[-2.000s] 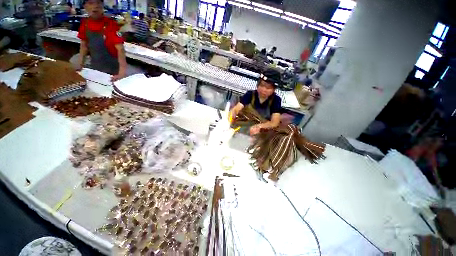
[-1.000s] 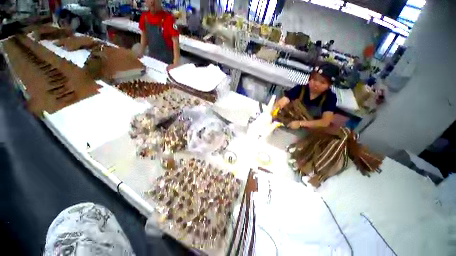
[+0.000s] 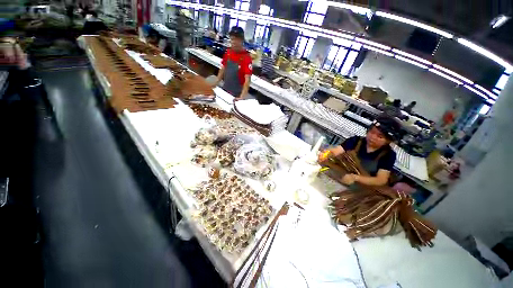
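Neither of my hands is in the picture. Nearest in front of me is a long white-covered table (image 3: 146, 130). Many small brown-gold pieces (image 3: 233, 209) lie spread in rows on it, with crumpled clear plastic bags (image 3: 253, 157) behind them. Long narrow brown strips (image 3: 263, 247) lie at the near edge. A fanned bundle of brown straps (image 3: 374, 211) lies to the right, in front of a seated person. Brown panels (image 3: 126, 81) overlap in long rows at the far left end.
A person in a dark top (image 3: 371, 154) sits across the table, holding brown strips. A person in red (image 3: 236, 67) stands farther back beside a white-topped stack (image 3: 259, 111). Dark floor (image 3: 101, 185) runs along the table's left side. A pale wall stands at right.
The view has swung left and lifted. The table and people now sit farther right, and more aisle floor and ceiling lights show. The pale patterned rounded thing at the bottom left is out of view.
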